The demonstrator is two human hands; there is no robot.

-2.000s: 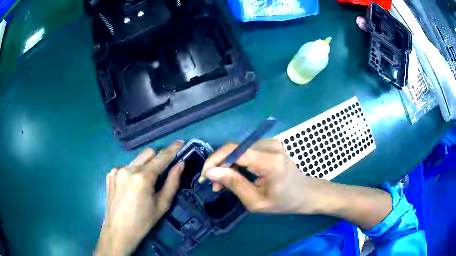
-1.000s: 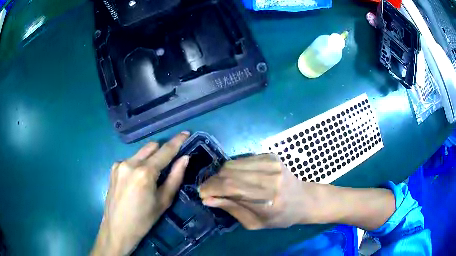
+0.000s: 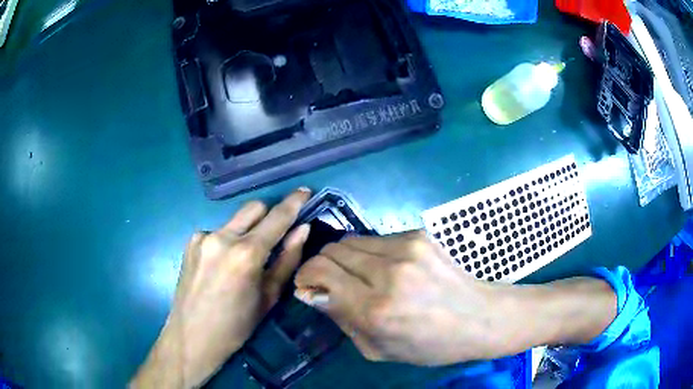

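Note:
A black plastic housing point(image 3: 292, 346) lies on the green bench at the bottom centre, partly hidden under both hands. My left hand point(image 3: 243, 266) grips its left edge, with fingers on the upper rim. My right hand point(image 3: 380, 296) is curled low over the housing's middle, knuckles up. The tweezers are hidden now, so I cannot see what its fingers hold. A cream sheet with rows of black dots point(image 3: 524, 220) lies right of the right hand.
The large black fixture point(image 3: 327, 91) is at the top. A squat bottle of pale yellow liquid point(image 3: 520, 93) lies to its right. Beyond are a blue bin point(image 3: 486, 9), a red bin point(image 3: 596, 11) and another black housing point(image 3: 624, 85). A plastic bag point(image 3: 655, 163) lies at far right.
The right hand has rolled over and its fingers are curled; the tweezers, upright in it two seconds ago, no longer show. The view has shifted, so the bench things sit further right.

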